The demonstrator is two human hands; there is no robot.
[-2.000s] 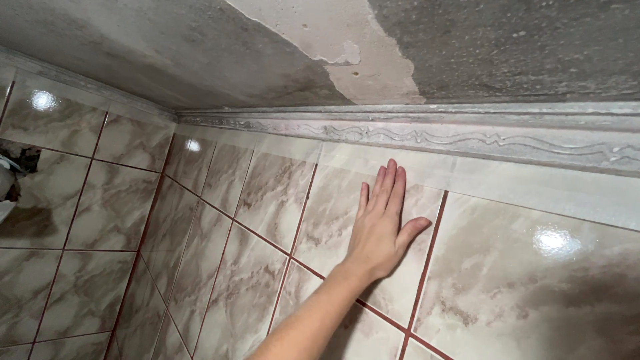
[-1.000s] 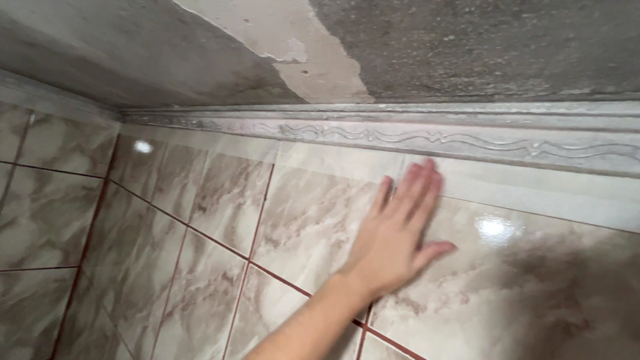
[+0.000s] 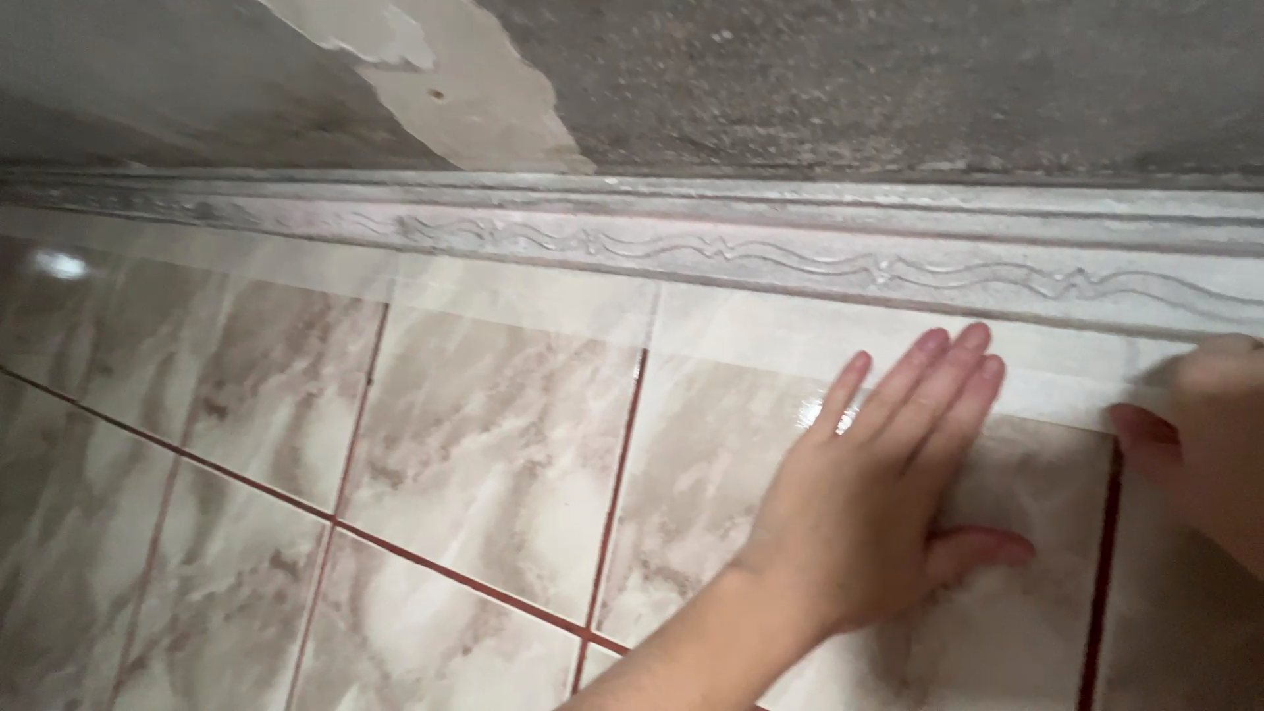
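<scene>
My left hand lies flat against the marbled wall tiles, its fingers spread and the fingertips over a whitish translucent strip of tape or film. That strip runs along the top of the tiles, just under a grey moulding with a wavy relief. At the right edge my right hand is bent at the strip, thumb near its lower edge; it is partly cut off and blurred, and whether it pinches the strip cannot be told.
Above the moulding is a rough grey ceiling with a pale peeling patch. Dark red grout lines divide the glossy tiles.
My left hand has moved right along the strip. My right hand, not seen in the earlier frames, has come into view at the right edge. The view has shifted right and closer.
</scene>
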